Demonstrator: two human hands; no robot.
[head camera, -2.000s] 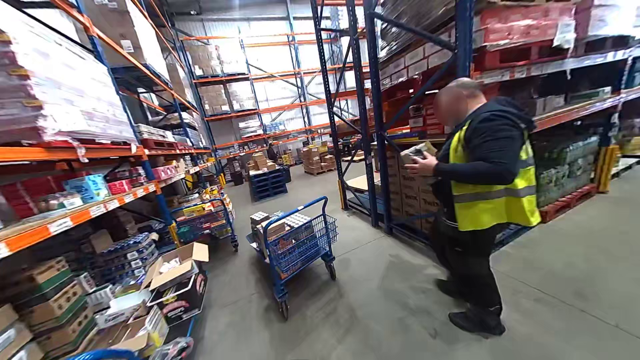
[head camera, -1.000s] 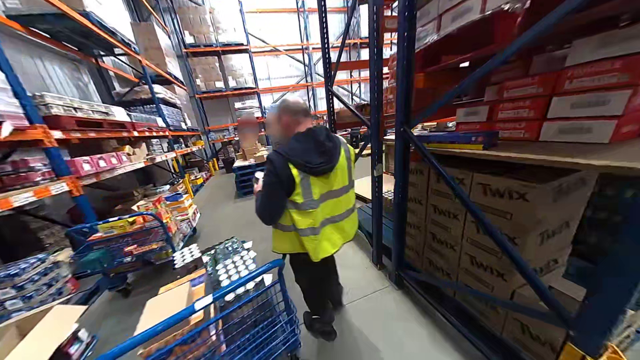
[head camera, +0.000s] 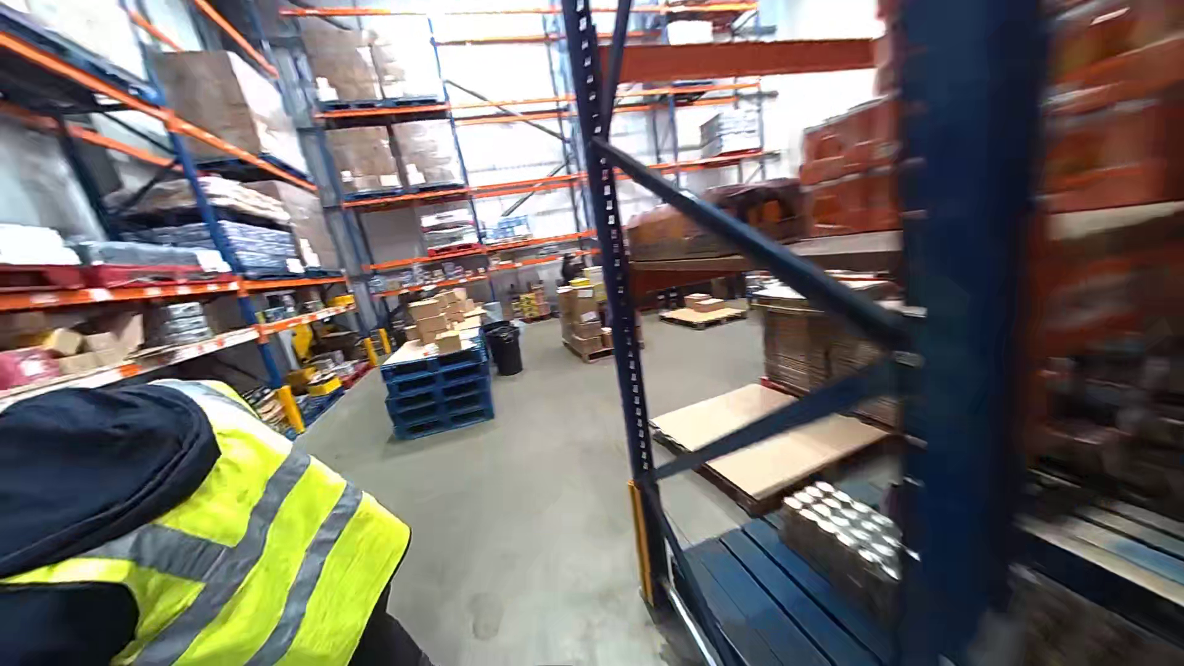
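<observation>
Neither of my hands shows in the head view, so what they hold or touch is hidden. At the lower left, close by, a person in a yellow high-visibility vest (head camera: 277, 546) over a dark hooded top is seen from behind. To the right stands a blue rack upright (head camera: 615, 305) with diagonal braces. Behind it, a tray of cans (head camera: 846, 532) rests on a blue pallet (head camera: 786, 592).
Stacked blue pallets (head camera: 439, 398) with cardboard boxes (head camera: 435, 319) on top stand ahead, beside a black bin (head camera: 504, 347). A low pallet with a flat board (head camera: 758, 444) lies behind the rack. Loaded shelving with an orange beam (head camera: 120, 370) runs along the left.
The view has moved forward along the aisle and swung. The person in the vest, near the middle one second ago, is now at the lower left. The blue trolley has left the view.
</observation>
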